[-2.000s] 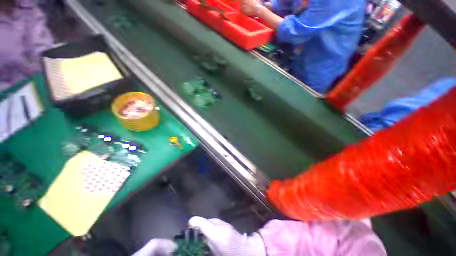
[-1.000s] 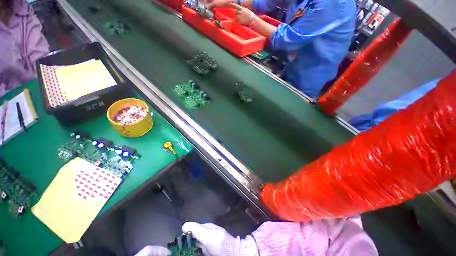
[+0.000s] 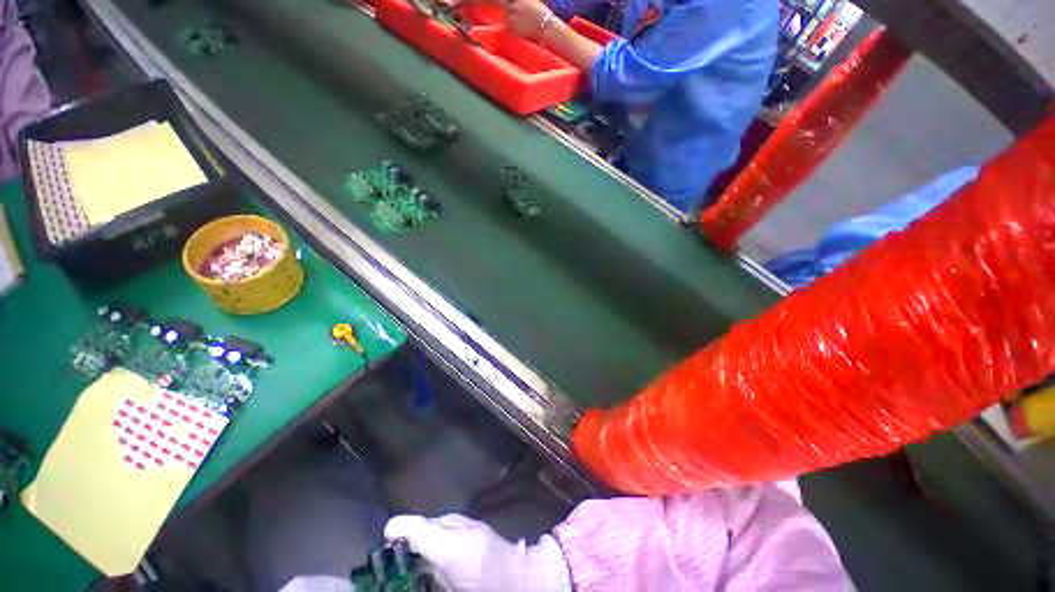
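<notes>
A green circuit board (image 3: 391, 569) with dark upright parts shows at the bottom edge, cut off by the frame. My right hand (image 3: 463, 555), in a white glove and pink sleeve, holds the board from its right side, fingers over its top. My left hand (image 3: 315, 584), also white-gloved, shows only as a sliver left of the board; its fingers are cut off, so its grip cannot be told.
A green table (image 3: 303, 376) at left bears a joined board panel (image 3: 174, 356), label sheet (image 3: 122, 463), yellow cup (image 3: 244, 266) and black bin (image 3: 116, 174). Boards lie on the conveyor belt (image 3: 486, 272). A red wrapped post (image 3: 833, 335) crosses right. A blue-sleeved person works at a red tray (image 3: 509, 64).
The table, belt and post have shifted left in the view. The hands and board have also shifted slightly left, and less of the left hand shows. My right hand stays on the board.
</notes>
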